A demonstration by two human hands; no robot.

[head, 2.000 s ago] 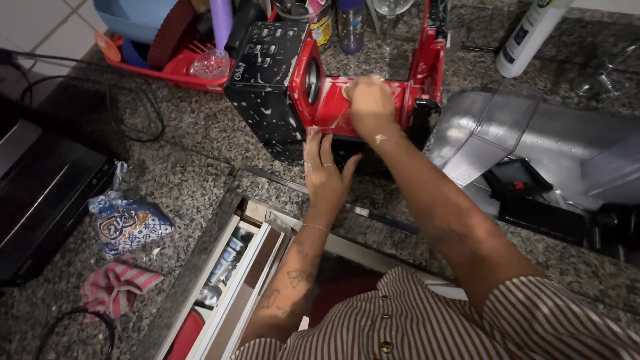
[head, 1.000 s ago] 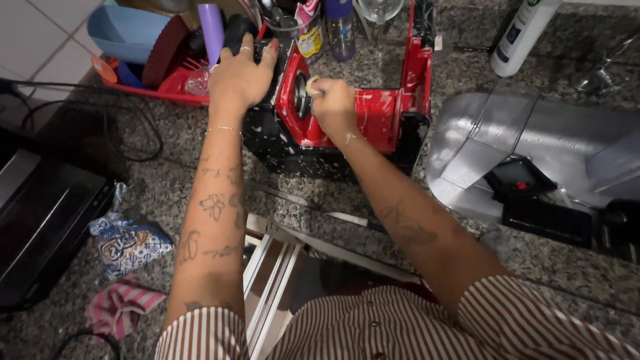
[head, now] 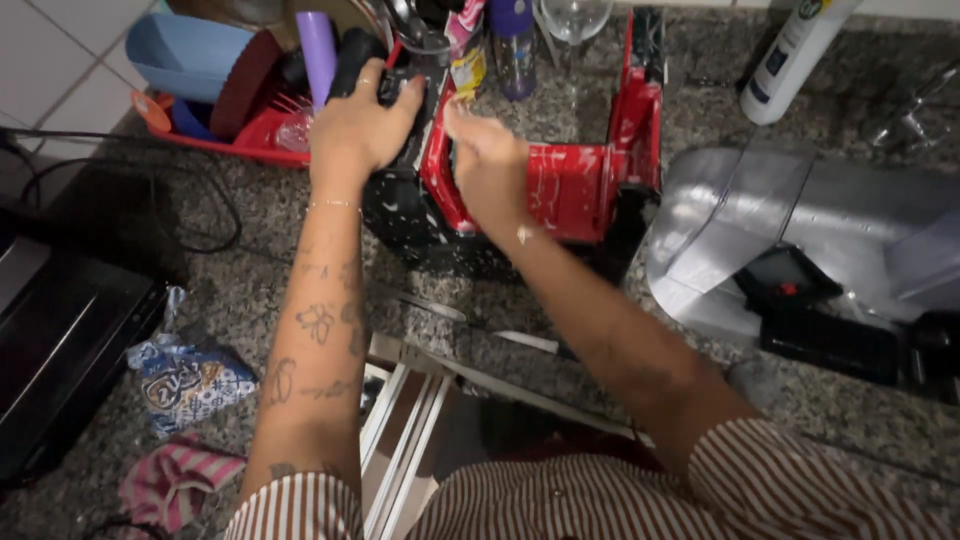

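Observation:
A red and black coffee machine (head: 566,191), streaked with white foam, lies on the granite counter. My left hand (head: 367,124) rests on its dark left part, fingers spread and pointing to the back, holding nothing. At the machine's red inner edge, my right hand (head: 487,161) is closed around a small pale yellowish thing (head: 456,112), perhaps a sponge; most of it is hidden by the fingers. The hand is slightly blurred.
A red dish rack (head: 259,150) with bowls stands at back left. Behind the machine are a purple bottle (head: 514,56) and a wine glass (head: 576,19). The steel sink (head: 697,195) holds black parts. Two knives (head: 525,341) lie near the front edge above an open drawer (head: 409,435).
My left hand has moved from the machine's front edge onto its left part. My right hand has shifted left from the red middle part to the inner edge.

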